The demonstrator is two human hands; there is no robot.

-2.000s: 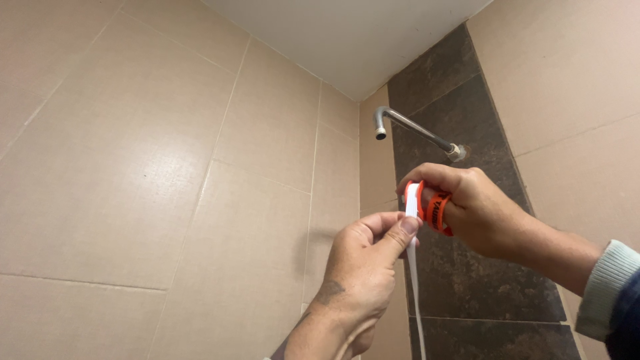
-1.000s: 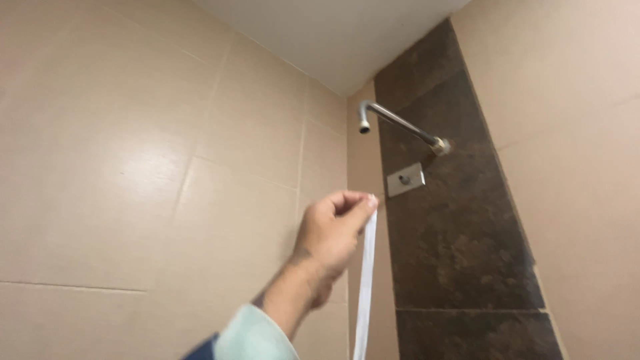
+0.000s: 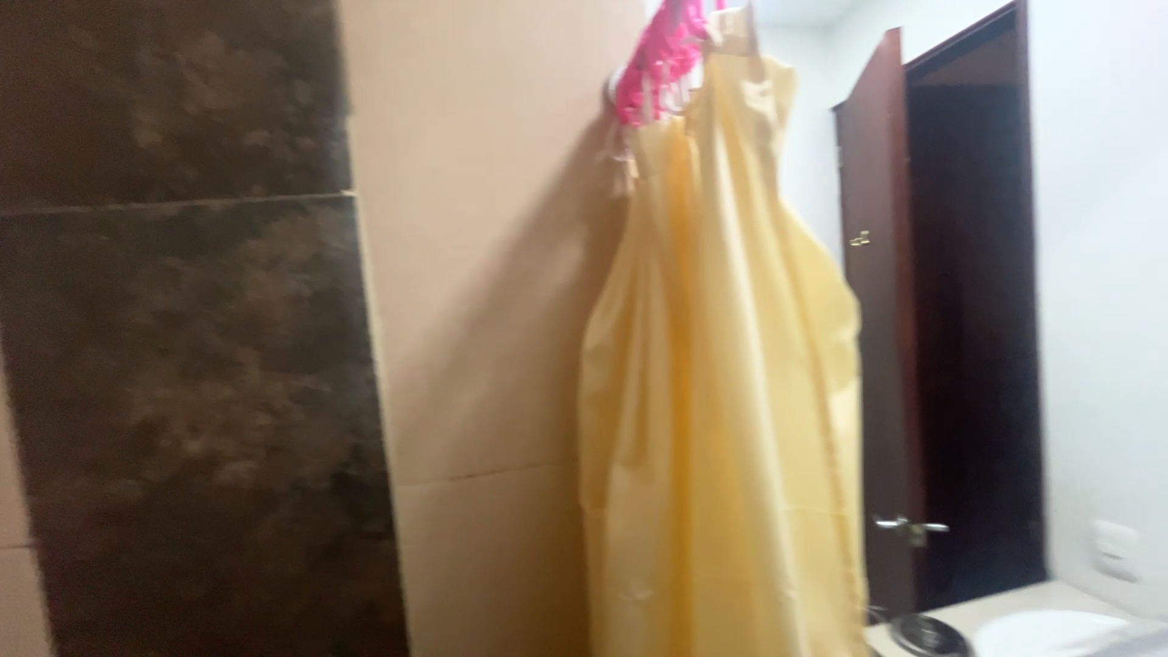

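Neither of my hands shows in the head view at this moment, and the white tape is out of view too. A yellow shower curtain [image 3: 721,365] hangs gathered in the middle, with something bright pink [image 3: 666,64] bunched at its top. Left of the curtain stands a beige tiled wall [image 3: 465,274] with a dark brown tile strip [image 3: 210,392]. The picture is blurred.
Right of the curtain, a dark reddish-brown door [image 3: 876,319] with a lever handle [image 3: 912,526] stands open. A counter with a white basin [image 3: 1049,631] and a round dark object [image 3: 926,636] is at the lower right.
The view has swung far to the right, from the shower arm to the curtain and door. My left hand, holding white tape one second ago, has left the view.
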